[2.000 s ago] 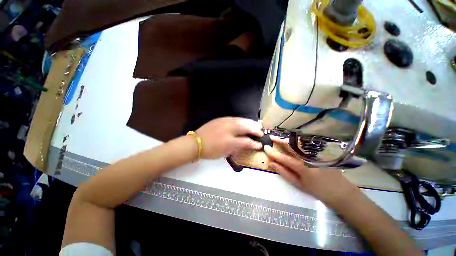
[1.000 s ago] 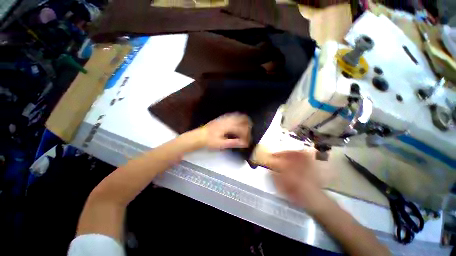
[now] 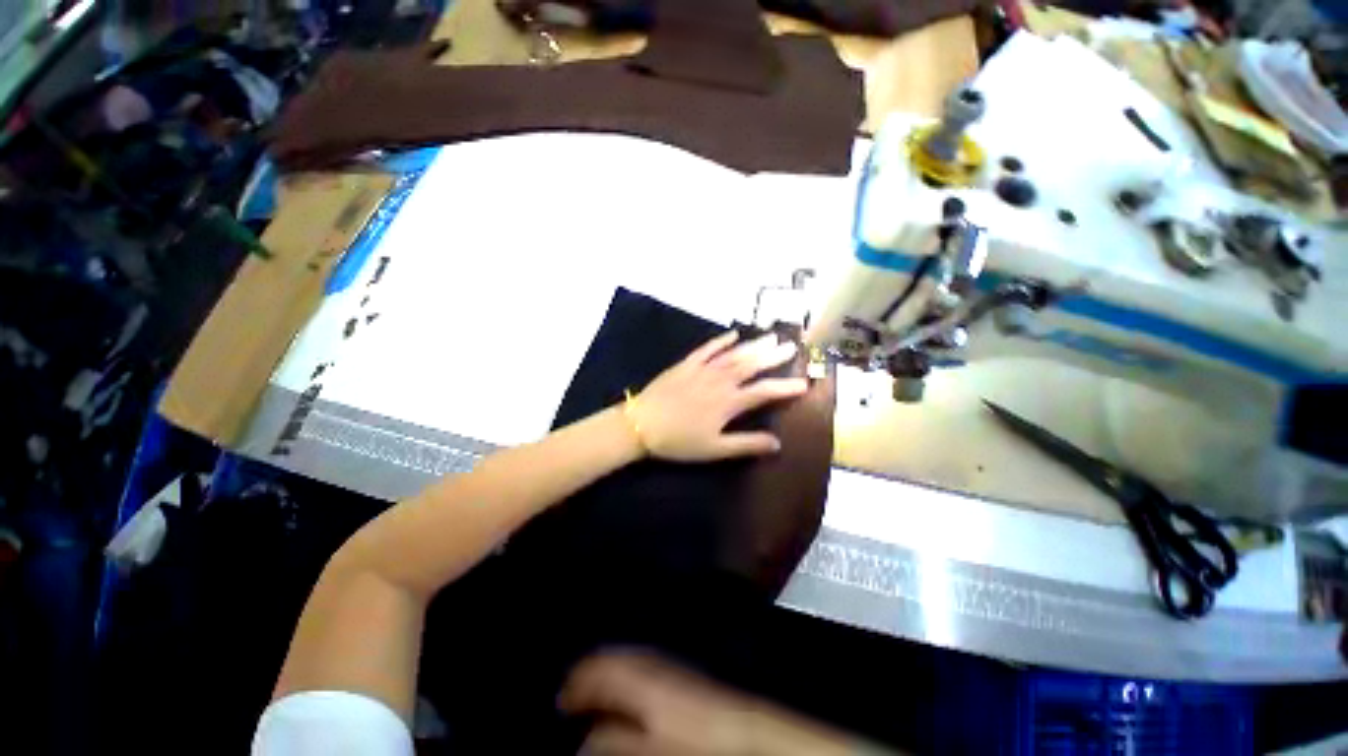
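Note:
A black fabric piece (image 3: 614, 359) and a dark brown piece (image 3: 800, 473) lie together at the front of the machine, hanging over the table edge into the lap. My left hand (image 3: 720, 402) lies flat on them with fingers spread, fingertips beside the presser foot (image 3: 818, 363). My right hand (image 3: 636, 706) is low over the lap, blurred, against the dark cloth; its grip cannot be made out. The white sewing machine head (image 3: 1035, 251) stands to the right of the fabric.
Black shears (image 3: 1131, 495) lie open-handled on the machine bed (image 3: 946, 443), right of the needle. Brown panels (image 3: 577, 111) lie at the back of the white table (image 3: 488, 222). A blue crate (image 3: 1138, 715) is below the table edge at right. Cardboard (image 3: 244, 318) is at the left.
The fabric has been turned and pulled toward the lap, its corner now by the presser foot. My left hand has flattened onto it. My right hand has moved from beside the needle down to the lap.

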